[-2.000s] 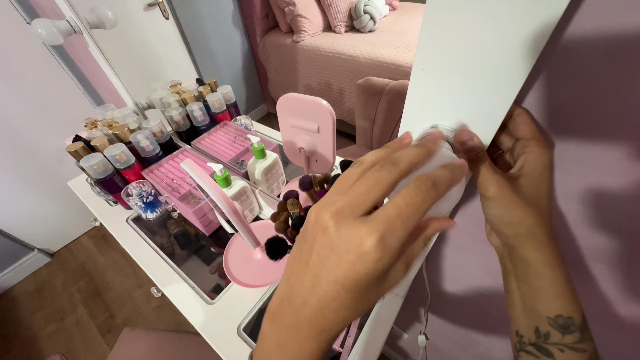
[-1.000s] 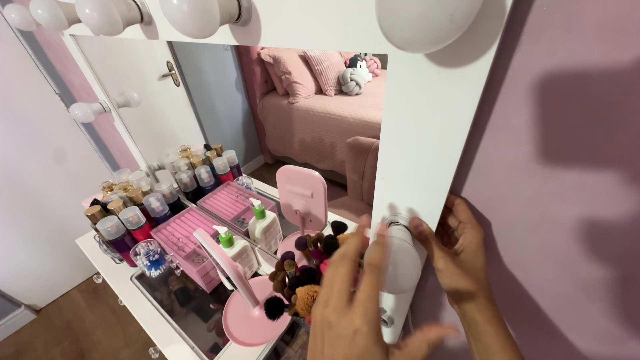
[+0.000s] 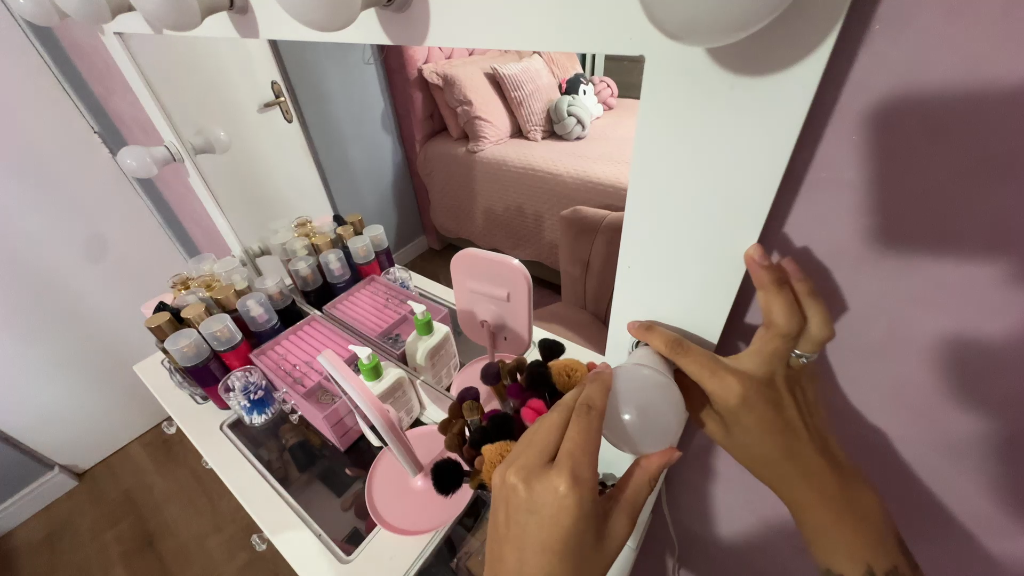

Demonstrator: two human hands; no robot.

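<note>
A round white light bulb (image 3: 645,410) sits at the lower right part of the white mirror frame (image 3: 704,184), its neck toward a socket. My left hand (image 3: 564,480) has its fingers and thumb around the bulb's near side. My right hand (image 3: 752,384) is on the other side, its index finger reaching across the bulb's neck by the socket and its other fingers raised near the frame's outer edge. Whether the bulb is seated in the socket cannot be told. More bulbs (image 3: 716,16) are mounted along the top of the frame.
Makeup brushes (image 3: 488,432) stand left of my left hand, beside a pink tabletop mirror (image 3: 416,480). Pump bottles (image 3: 388,388), a pink jewelry box (image 3: 308,376) and several spray bottles (image 3: 192,360) stand farther left on the white vanity (image 3: 300,512). A white cable (image 3: 668,520) hangs below the bulb.
My right hand's outer fingers have lifted and spread while its index finger lies across the bulb's neck. The bulb, mostly covered by my fingers two seconds ago, now shows plainly. The view has shifted.
</note>
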